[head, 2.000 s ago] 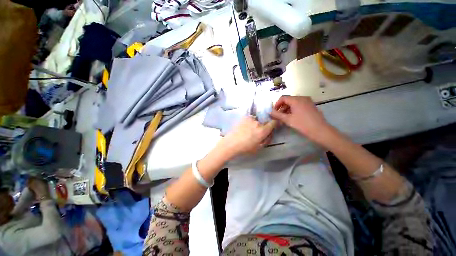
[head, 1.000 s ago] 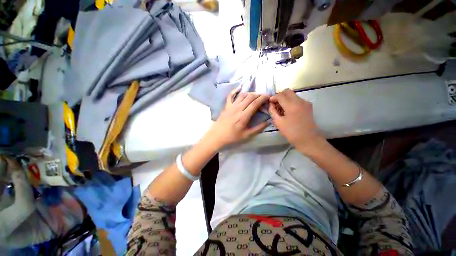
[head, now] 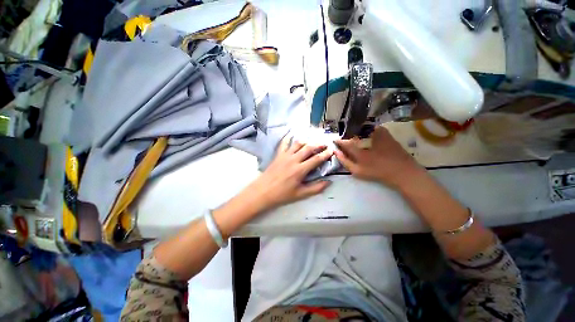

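Observation:
A small grey garment piece (head: 323, 168) lies on the table under the needle area of the sewing machine (head: 360, 94), washed out by the lamp. My left hand (head: 291, 168) lies on it from the left with spread fingers pressing it down. My right hand (head: 377, 158) is at its right side, fingertips on the fabric close below the presser foot, which is hard to make out in the glare. The fingertips of both hands nearly meet. A further grey panel (head: 268, 135) reaches left from my left hand.
A bundle of grey cut pieces (head: 170, 107) lies at left, with tan-gold strips (head: 135, 182) beside it and another (head: 224, 31) behind. Scissors (head: 435, 130) lie right of the needle, partly behind the white machine part (head: 435, 69). Blue fabric (head: 110, 283) is lower left.
The view has shifted, showing more of the machine. My left hand has flattened over the piece; my right hand has moved from pinching at its edge to resting beside the presser foot.

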